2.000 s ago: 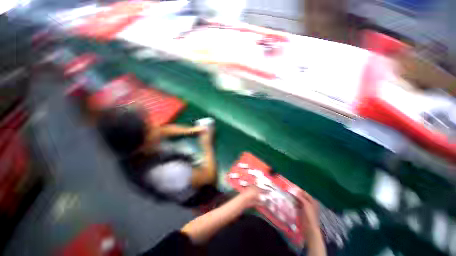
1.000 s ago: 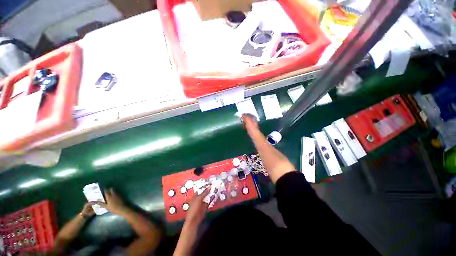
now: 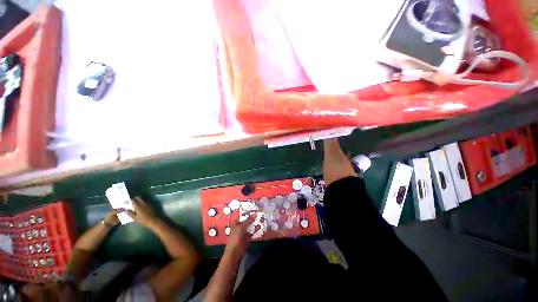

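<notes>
The red foam tray (image 3: 221, 200) lies in front of me on the green belt, with round white parts (image 3: 213, 232) and a crumpled whitish pile (image 3: 255, 213) on it. A dark lump (image 3: 248, 190) sits at its upper edge. My left hand (image 3: 239, 233) is at the pile's lower left; its fingers are too blurred to tell whether they grip anything. My right forearm reaches up to the shelf edge; the right hand is hidden beneath the shelf and white card (image 3: 309, 137). Small loose parts (image 3: 317, 191) lie at the tray's right end.
Long white boxes (image 3: 396, 193) stand in a row at right, beside a second red tray (image 3: 481, 154). A glossy red bin (image 3: 283, 112) and a smartwatch (image 3: 96, 81) are on the shelf above. A neighbour's hands hold white cards (image 3: 120, 199) at left, near a red parts tray (image 3: 66, 227).
The view has shifted closer to the shelf. My right hand, visible before at the white cards, has gone out of sight under the shelf edge. My left hand remains at the pile.
</notes>
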